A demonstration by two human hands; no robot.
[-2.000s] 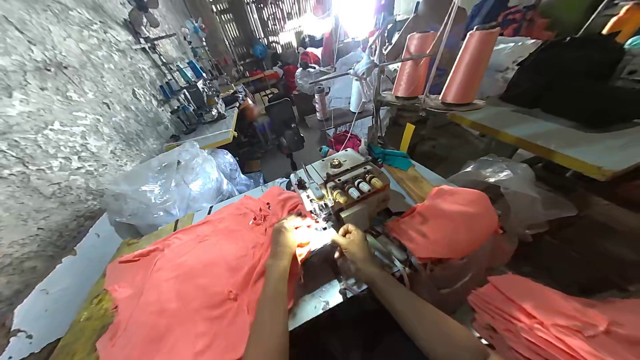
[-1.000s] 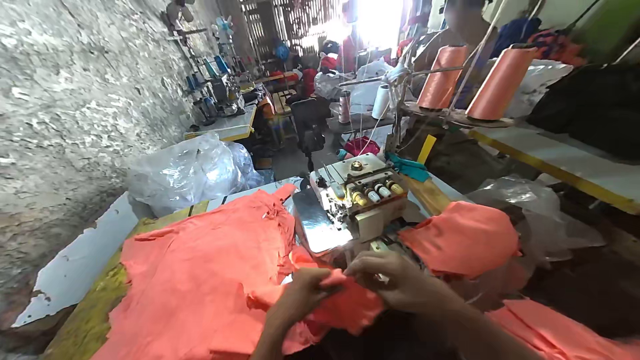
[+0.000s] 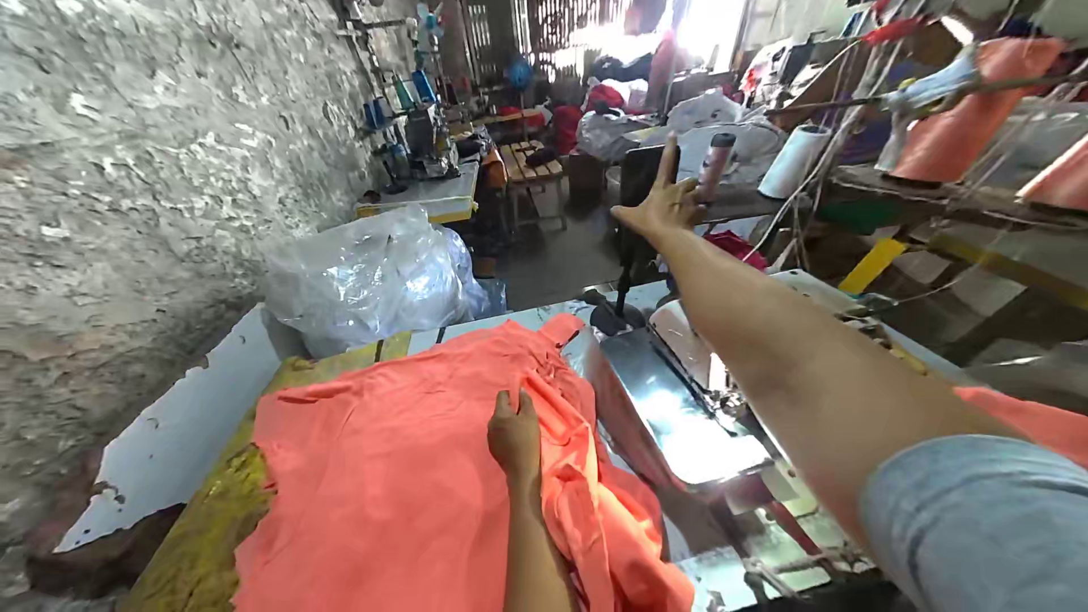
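Note:
My left hand [image 3: 515, 429] rests on the coral fabric [image 3: 382, 476] spread over the table left of the sewing machine; whether its fingers pinch the cloth is unclear. My right hand [image 3: 665, 200] reaches far forward, fingers spread, in front of a black phone-like device [image 3: 637, 183] on a dark stand. Beneath my right forearm lies the overlock sewing machine [image 3: 722, 391], partly hidden, with its shiny metal plate [image 3: 671, 416] brightly lit. More coral fabric [image 3: 1033, 421] shows at the right edge, behind my arm.
Clear plastic bags [image 3: 374, 276] lie behind the table beside the rough wall. White thread [image 3: 795, 161] and coral thread cones [image 3: 977, 110] stand at the right. A pink bottle [image 3: 716, 166] is near my right hand. Another machine table [image 3: 425, 204] stands farther back, near a wooden stool [image 3: 531, 170].
My right hand has left the fabric by the machine and stretched forward to the device. My left hand has moved onto the spread cloth. The view has shifted closer to the table's left side.

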